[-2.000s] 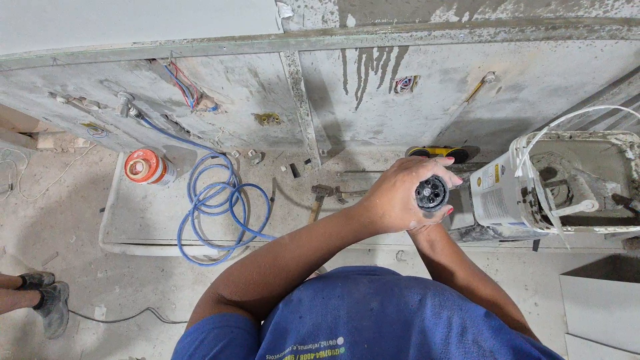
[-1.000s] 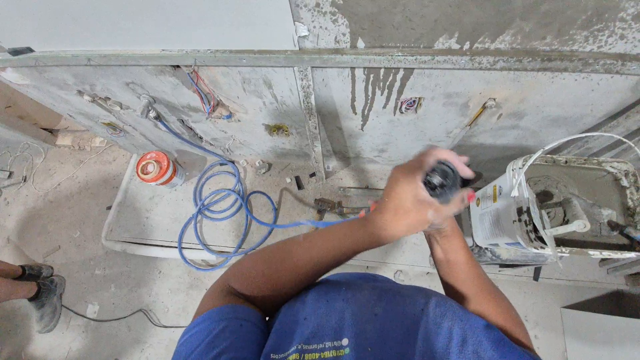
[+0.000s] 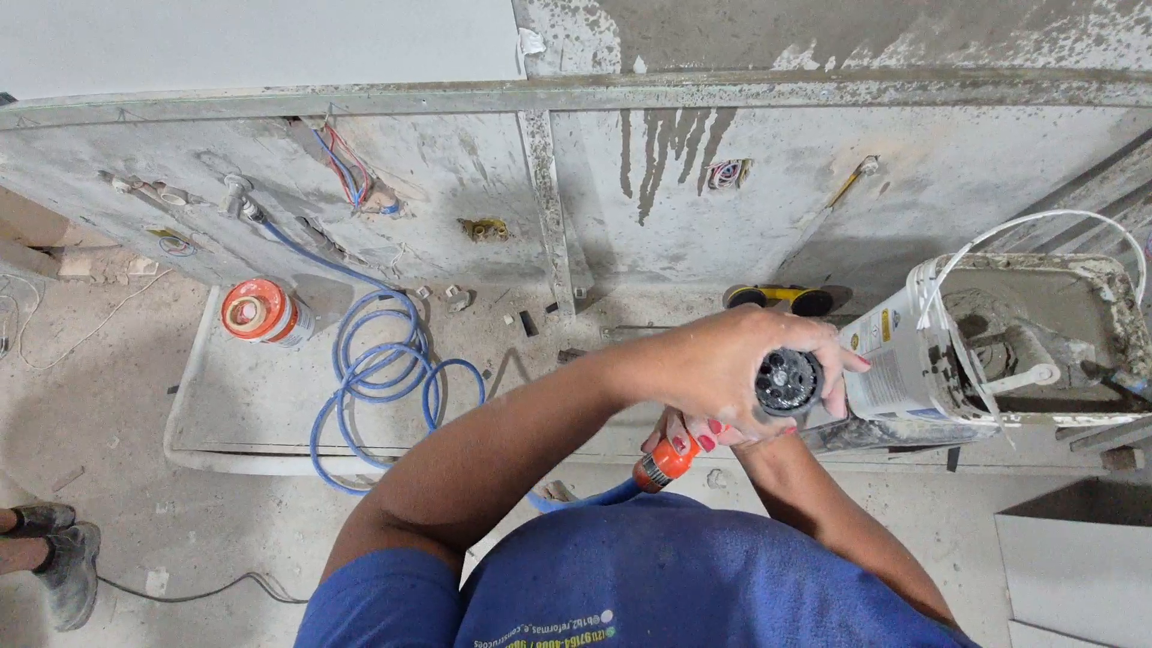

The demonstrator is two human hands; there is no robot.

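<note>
My left hand (image 3: 733,364) reaches across from the left, its fingers wrapped around the round black spray head (image 3: 788,382) of a hose nozzle. Below it and partly covered by it, my right hand (image 3: 688,432) has its fingers on an orange hose fitting (image 3: 664,466). A blue hose (image 3: 598,495) runs from that fitting past my shirt. Its coils (image 3: 382,355) lie on the floor slab at left, and the far end joins a wall tap (image 3: 237,193). How the nozzle and fitting meet is hidden by my hands.
A white bucket (image 3: 886,360) with grey mortar and a tool stands right of my hands. An orange-and-white tub (image 3: 286,322) sits at left. A yellow-and-black suction lifter (image 3: 781,299) lies by the wall. Another person's boots (image 3: 74,576) show at lower left.
The orange fitting now shows in my right hand, below the black head. My left hand, blurred a second ago, has stayed around the black head.
</note>
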